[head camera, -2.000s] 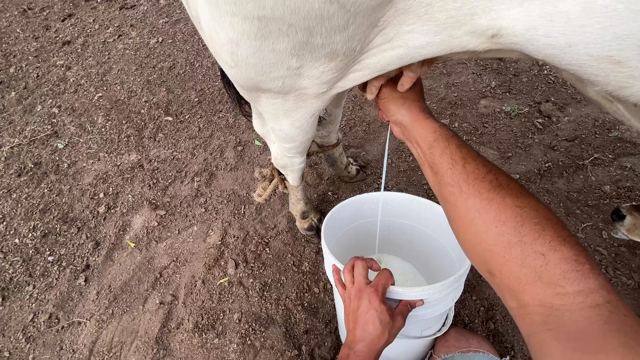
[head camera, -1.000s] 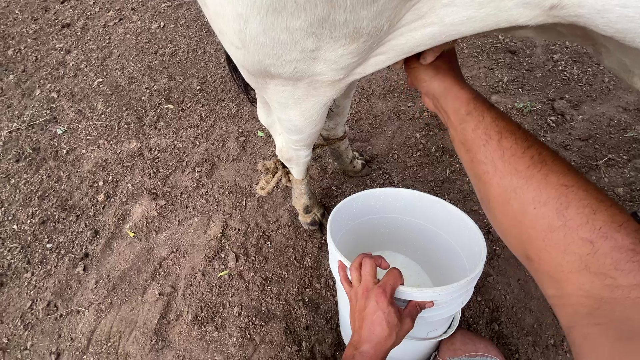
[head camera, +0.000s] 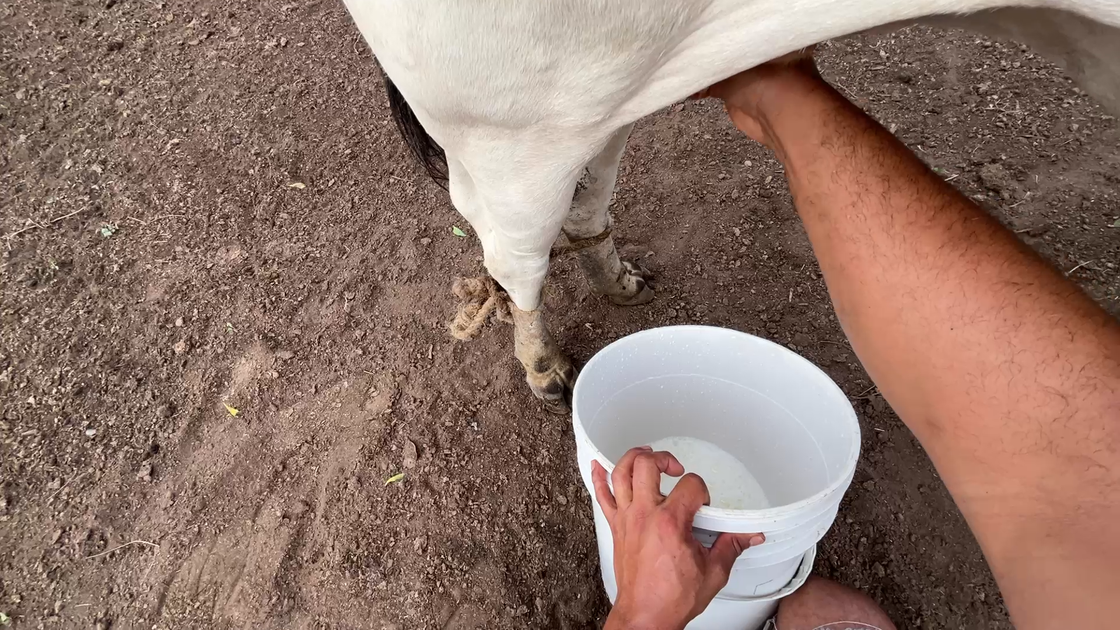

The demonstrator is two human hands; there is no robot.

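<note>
A white plastic bucket stands upright in front of me, a little milk in its bottom. My left hand grips the bucket's near rim, fingers curled over the edge and thumb outside. My right arm reaches up under the belly of a white cow. Part of my right hand is hidden behind the cow's flank, so its fingers and whatever they touch cannot be made out. No stream of milk shows now.
The cow's hind legs stand just beyond the bucket, with a knotted fibre rope around them. Its dark tail hangs behind. Loose brown soil surrounds them. My bare knee is beside the bucket's base.
Two seconds ago my right hand was at the teats with a milk stream falling into the bucket; now its fingers are hidden behind the flank and the stream is gone. My left hand stays on the rim.
</note>
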